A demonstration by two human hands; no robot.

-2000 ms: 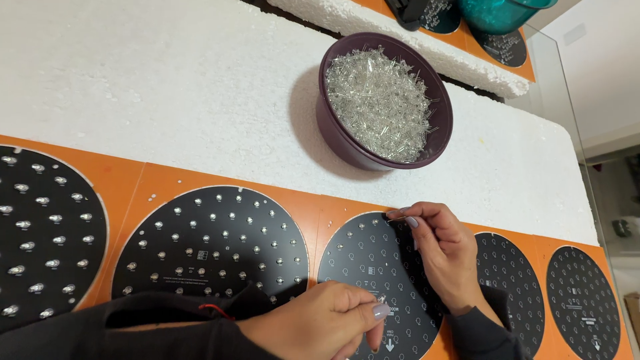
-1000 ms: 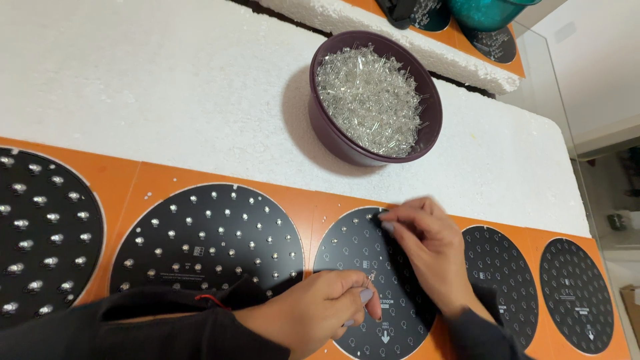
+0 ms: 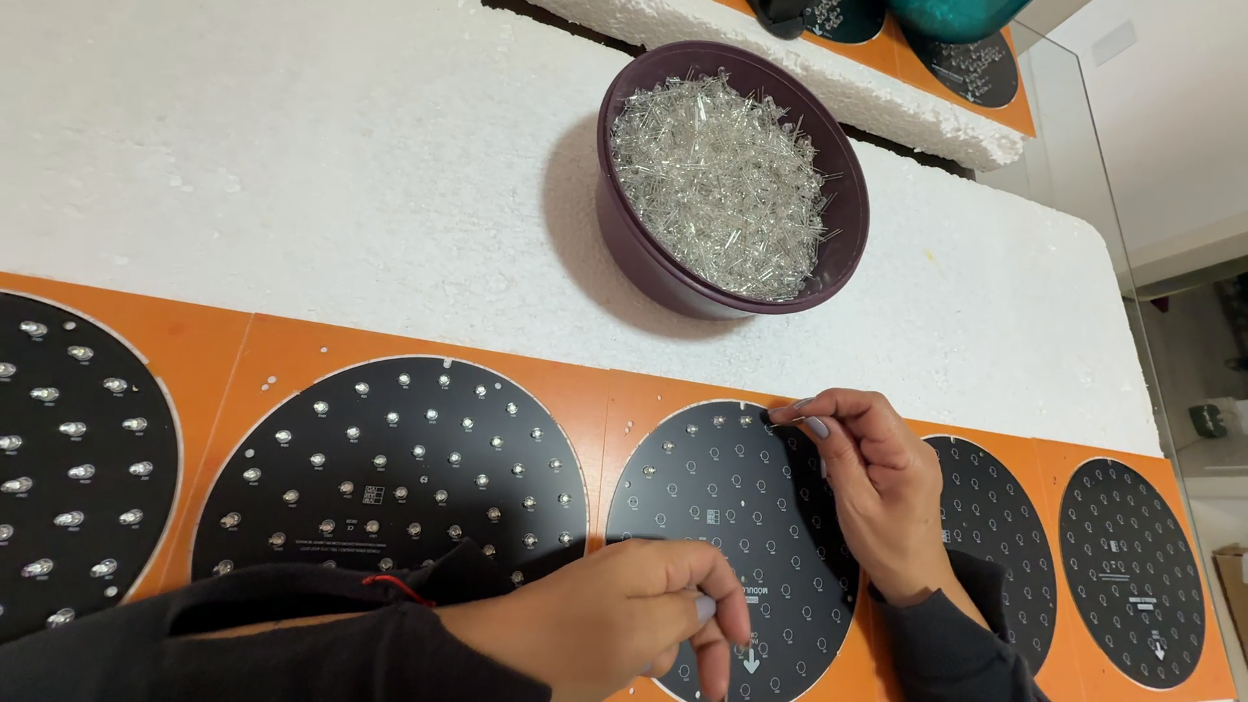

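Observation:
A round black circuit board [image 3: 717, 478] in an orange panel lies beneath both hands, with several clear LEDs seated along its upper left edge. Above its upper rim, my right hand [image 3: 868, 478] pinches a clear LED [image 3: 780, 423] by thumb and forefinger. My left hand [image 3: 624, 609] hovers over the lower left of this board, fingers curled and thumb against them; whether small parts are inside is hidden. A dark purple bowl [image 3: 673, 283] full of loose clear LEDs [image 3: 721, 185] stands on the white foam beyond the hands.
To the left, a board [image 3: 390, 468] carries LEDs across its face, as does another at the far left. Two boards with bare LED outlines lie at right. White foam [image 3: 341, 175] supports the bowl. A teal container [image 3: 955, 15] and more boards are at the top right.
More LEDs show along the upper edge of the board under my hands than two seconds ago. My right hand stays near that edge; my left hand remains low over the board.

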